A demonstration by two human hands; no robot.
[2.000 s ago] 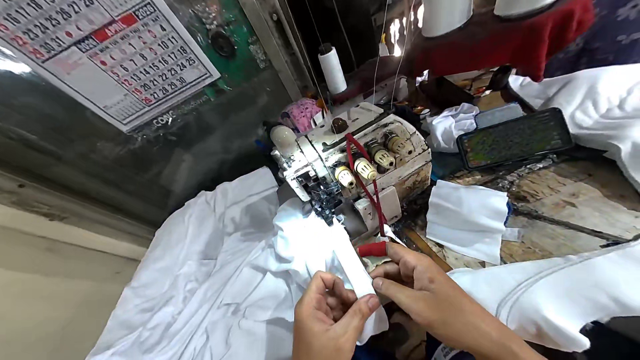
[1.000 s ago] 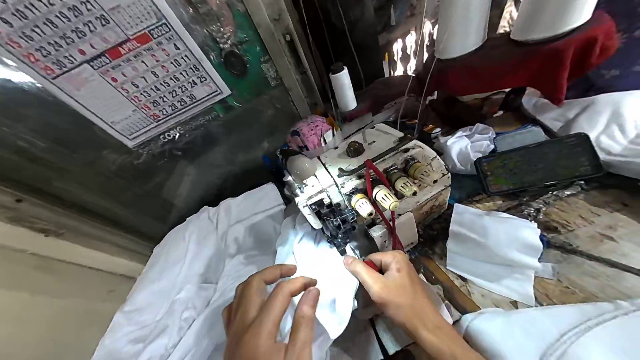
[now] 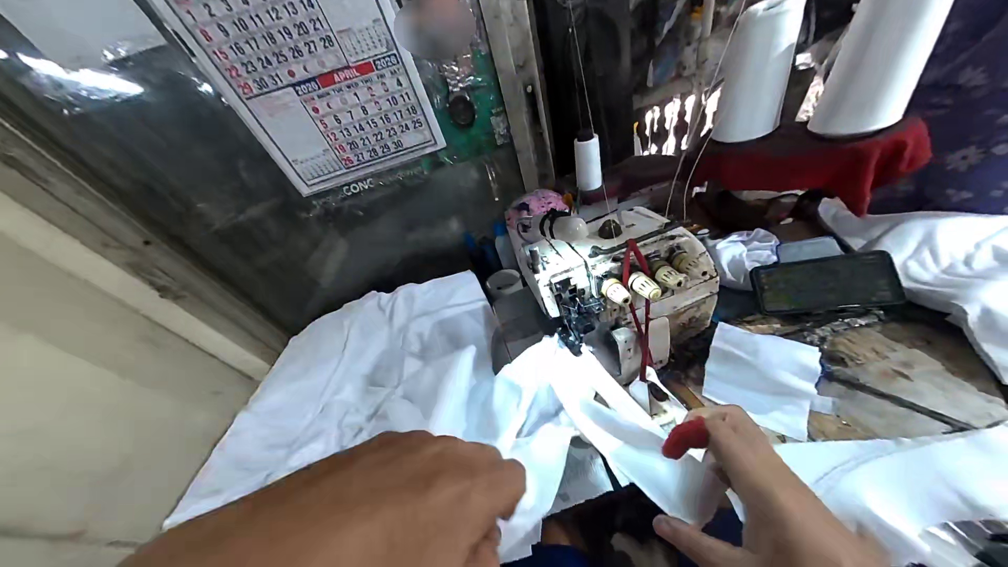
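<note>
White fabric [image 3: 535, 394] runs from under the presser foot area of an overlock sewing machine [image 3: 622, 276] toward me. My left hand [image 3: 441, 488] lies over the fabric at the lower middle, back upward; its fingertips are hidden, so its hold is unclear. My right hand [image 3: 748, 480], with a red covering on one finger, grips the end of a white fabric strip [image 3: 630, 441] that leads up to the needle area. Thread snips on a red cord [image 3: 644, 346] hang at the machine's front.
A heap of white cloth [image 3: 378, 346] lies left of the machine. On the wooden table [image 3: 906, 362] at right are a small white cloth piece [image 3: 760, 374], a smartphone [image 3: 827, 283] and more white fabric [image 3: 906, 480]. White thread cones [image 3: 760, 71] stand behind on red cloth.
Both hands have moved back from the needle area since one second ago. The right hand now holds the strip lower down, stretched away from the machine.
</note>
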